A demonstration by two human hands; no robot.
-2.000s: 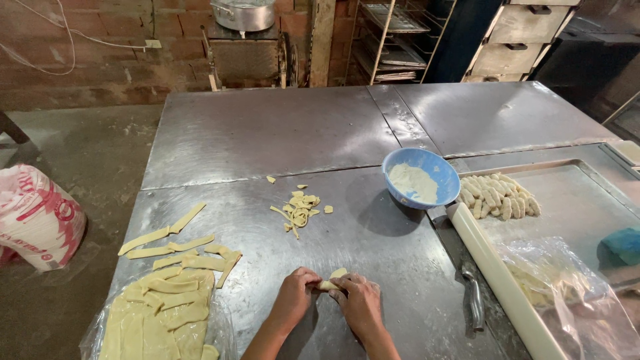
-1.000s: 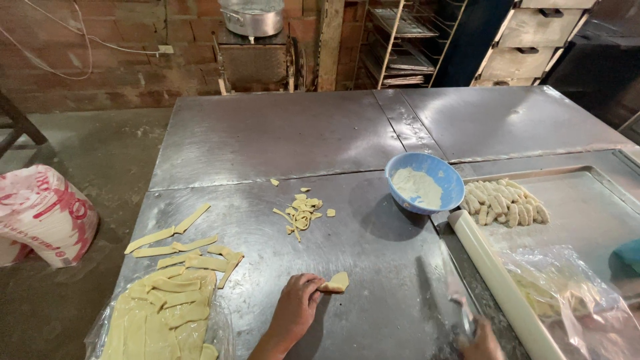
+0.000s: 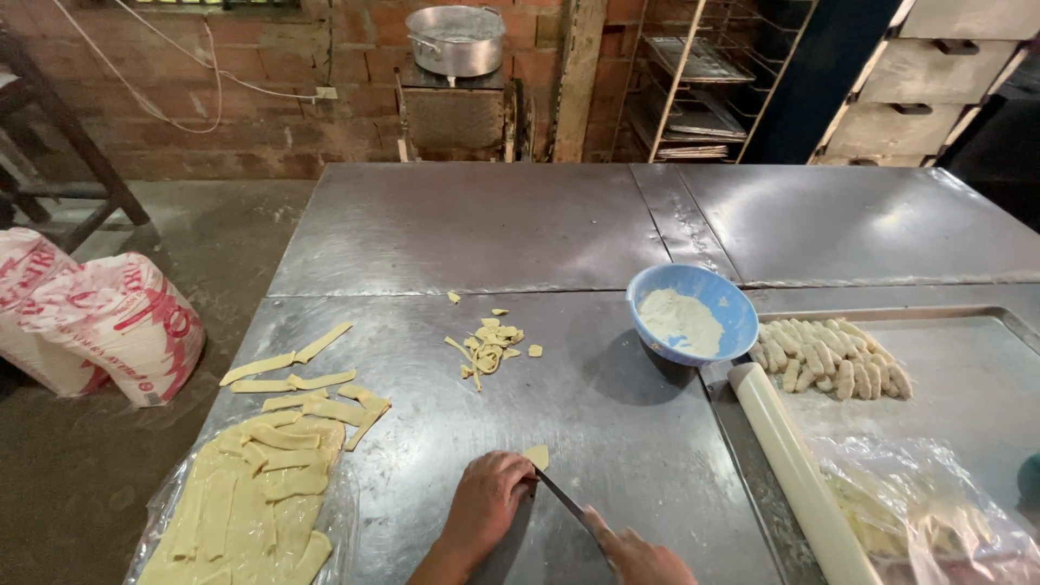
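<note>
My right hand (image 3: 642, 556) grips a knife (image 3: 565, 496), its tip at a small piece of dough (image 3: 537, 457) on the metal table. My left hand (image 3: 491, 487) holds that dough down, its fingers covering part of it. Beyond my hands lies a small heap of dough scraps (image 3: 490, 349). To the left, dough strips (image 3: 301, 366) lie on the table, and more dough strips (image 3: 236, 504) are layered on clear plastic. A blue bowl (image 3: 735, 313) with white flour (image 3: 681, 318) stands beyond my right hand.
At the right, a metal tray (image 3: 975, 312) holds floured dough pieces (image 3: 829, 357) and a clear plastic bag (image 3: 918, 487). A white roller (image 3: 800, 471) lies along the tray's left side. Printed sacks (image 3: 134, 325) stand on the floor at the left.
Both hands were at the dough two seconds ago. My right hand went to the knife at the right and has brought it left to the dough. My left hand has stayed at the dough.
</note>
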